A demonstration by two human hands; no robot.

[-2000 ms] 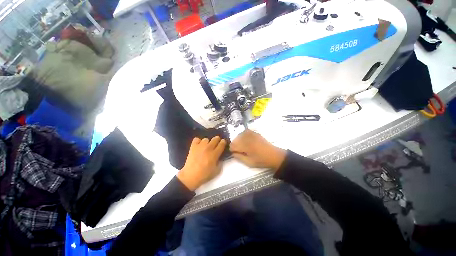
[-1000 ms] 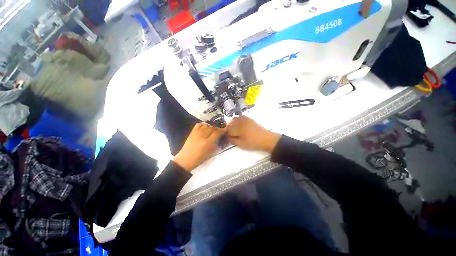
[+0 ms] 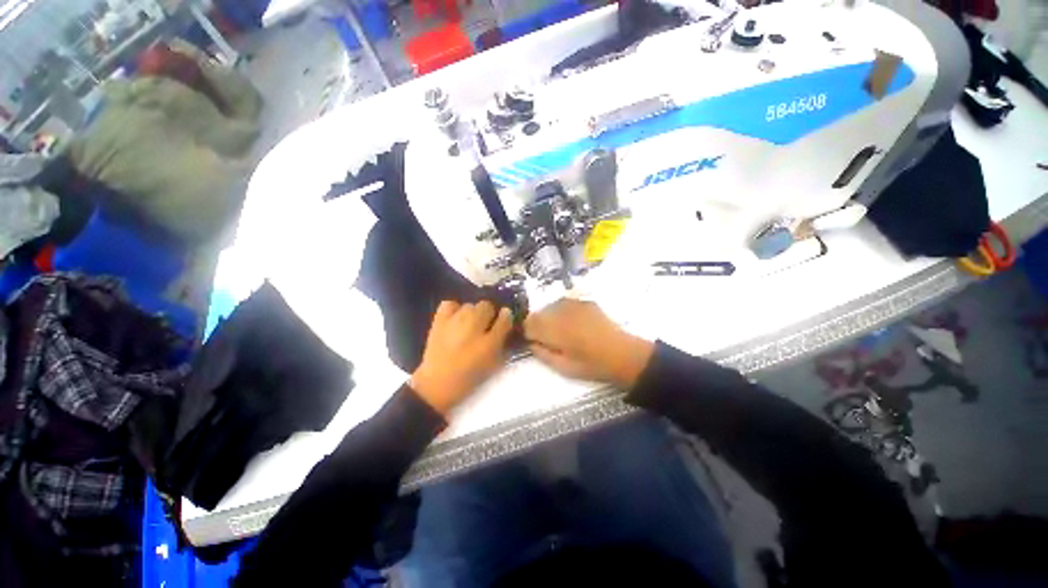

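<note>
A black cloth piece (image 3: 414, 276) lies on the white machine bed, left of and behind the needle area, and runs under my fingers. My left hand (image 3: 465, 350) has its fingers curled on the cloth just left of the presser foot (image 3: 547, 262). My right hand (image 3: 588, 341) is beside it, with fingertips pinching the cloth edge in front of the foot. The fingertips nearly touch, and the cloth between them is mostly hidden. A stack of black pieces (image 3: 262, 391) lies at the table's left edge.
The white JACK machine (image 3: 736, 149) spans the table. Thin dark snips (image 3: 693, 269) lie on its bed. Scissors (image 3: 986, 249) and a black drape (image 3: 937, 195) are at the right edge. Plaid garments (image 3: 86, 391) and a blue bin (image 3: 167, 551) are at far left.
The view shifted and came back. Both hands stay by the presser foot, fingertips pulled slightly towards me since one second ago. The cloth beside the left hand shows a little more.
</note>
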